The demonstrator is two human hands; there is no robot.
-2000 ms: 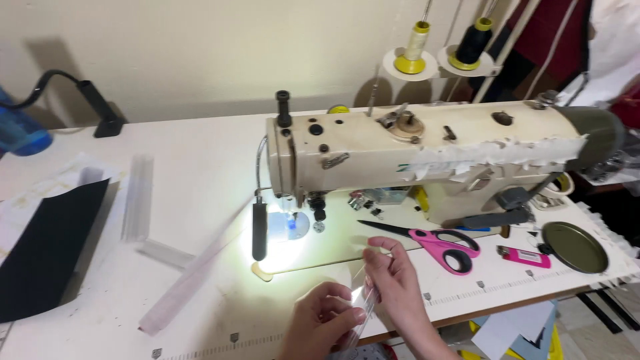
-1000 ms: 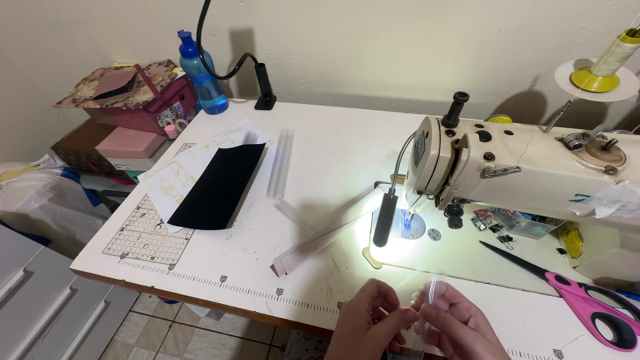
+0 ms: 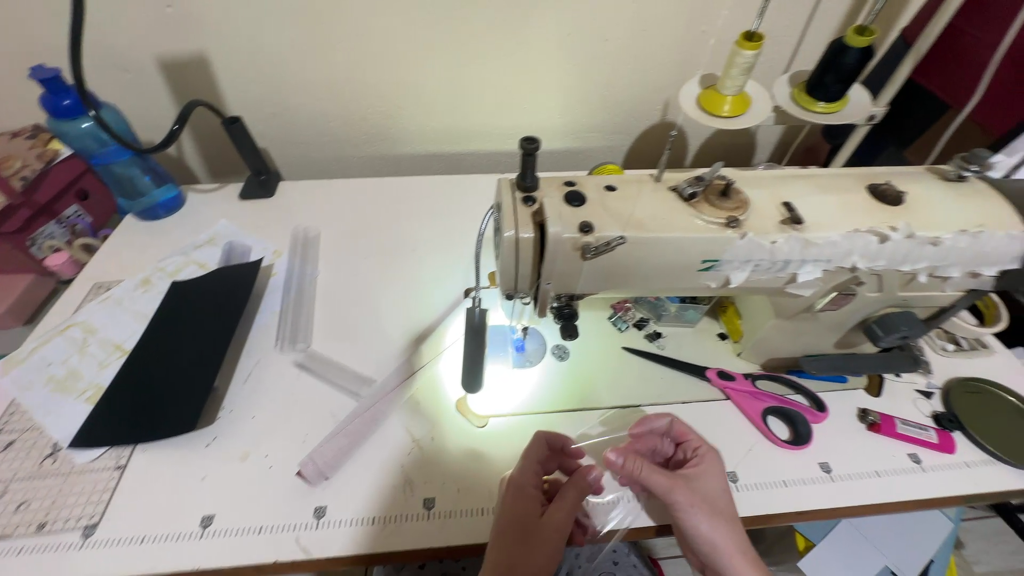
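Observation:
My left hand (image 3: 552, 488) and my right hand (image 3: 672, 472) pinch a piece of clear plastic film (image 3: 612, 496) between them over the table's front edge. Behind them stands an industrial sewing machine (image 3: 640, 256), its lamp (image 3: 474, 350) lighting the needle area. Pink-handled scissors (image 3: 752, 396) lie on the machine bed, right of my right hand. A pale pink folded strip (image 3: 360, 432) reaches diagonally from the left toward the needle area. Clear plastic strips (image 3: 298, 288) lie farther left, and a black sheet (image 3: 172, 360) rests on stained white paper (image 3: 104, 336).
A blue water bottle (image 3: 120, 152) and a black clamp stand (image 3: 258, 168) are at the back left. Thread cones (image 3: 736, 76) stand behind the machine. A pink lighter (image 3: 908, 430) and a round dark green tray (image 3: 988, 420) lie at the right. Small clips (image 3: 640, 320) sit under the machine arm.
The view swung left and then back right. Both hands remain together with the clear film, which now shows more spread out between them.

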